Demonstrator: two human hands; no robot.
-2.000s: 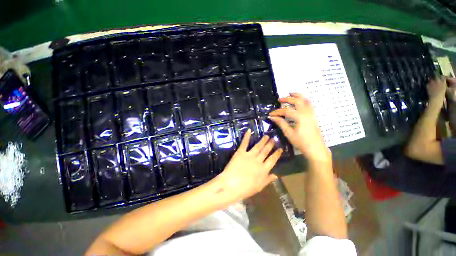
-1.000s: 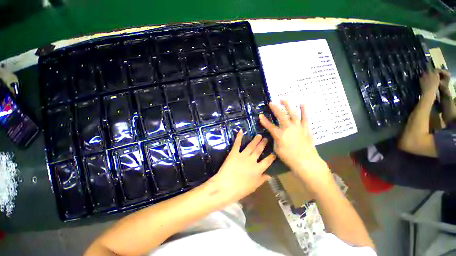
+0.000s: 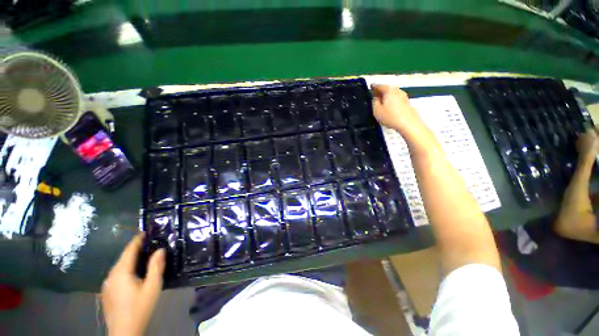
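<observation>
The large glossy black blister tray [image 3: 263, 141] lies on the dark green bench, with shiny parts in its rectangular pockets. My left hand [image 3: 139, 275] is at the tray's near left corner, thumb and fingers on either side of its edge. My right hand [image 3: 389, 106] is at the far right corner, fingertips on the edge. The white adhesive sticker sheet [image 3: 453, 157] lies right of the tray, partly under my right forearm. A loose heap of small white pieces [image 3: 69, 230] lies left of the tray.
A smartphone [image 3: 98, 151] with a lit screen and a cream desk fan [image 3: 33, 98] stand at the left rear. A yellow-orange item [image 3: 48, 189] is near the heap. At the right, another person's arm [image 3: 578, 197] reaches to another black tray [image 3: 532, 131]. A green belt [image 3: 263, 56] runs behind.
Both hands have left the tray's near right area. My left hand has moved to the near left corner and my right hand to the far right corner. The view has shifted left, showing the fan.
</observation>
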